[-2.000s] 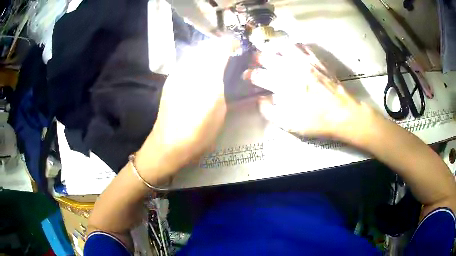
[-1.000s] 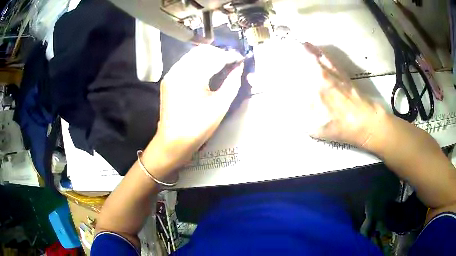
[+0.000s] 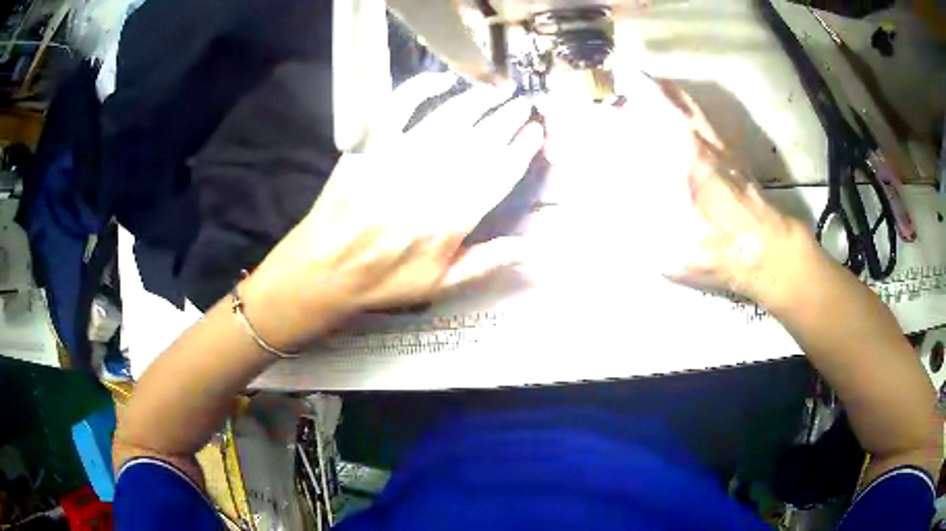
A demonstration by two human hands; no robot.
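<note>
A dark garment lies bunched on the left of the white table, and part of it runs under my left hand to the needle area. My left hand lies on the cloth with its fingers spread, just left of the presser foot area. My right hand is right of the needle area, its fingers washed out by glare, so what they touch cannot be told. The sewing machine stands over the work, its needle lost in the bright light.
Black shears lie at the right, beside a thin pinkish tool. A printed ruler runs along the table's front edge. Blue cloth hangs at the far left. Clear plastic is at the back left.
My left hand has gone from bent fingers to a flatter, more spread pose, its wrist further left. My right hand stays near the same place. The whole view has shifted slightly.
</note>
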